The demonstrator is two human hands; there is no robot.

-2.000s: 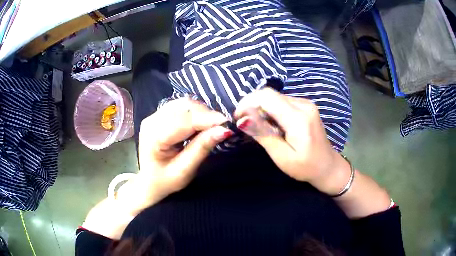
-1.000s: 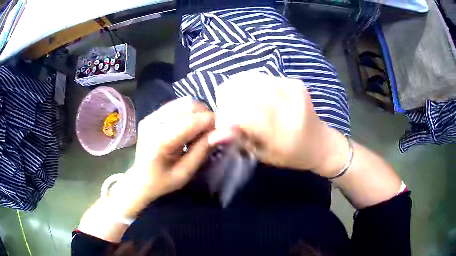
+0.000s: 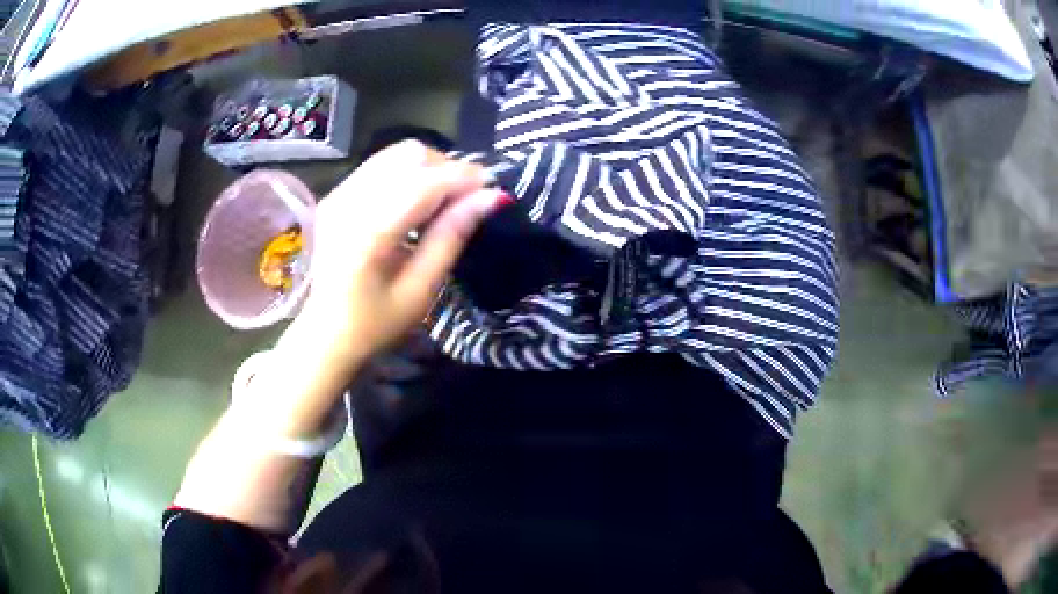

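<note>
The navy and white striped garment (image 3: 760, 232) lies bunched over my lap, with a plain black inner part (image 3: 534, 250) facing up. My left hand (image 3: 377, 250) is at the garment's left side. Its thumb and fingertips pinch the garment's dark edge. My right hand (image 3: 1015, 482) is out at the lower right rim, strongly blurred and cut off, with the dark sleeve below it. What it holds cannot be made out. No needle or thread can be made out.
A pink basket (image 3: 220, 250) with something yellow inside stands at the left, below a white box of small spools (image 3: 339, 122). White table edges (image 3: 963, 35) cross the top. More striped cloth hangs at the left (image 3: 87, 267) and lies at the right (image 3: 986, 337).
My right hand has left the fingertips of my left hand and swung far out to the right. My left hand has moved up a little, and the black inner part is now exposed.
</note>
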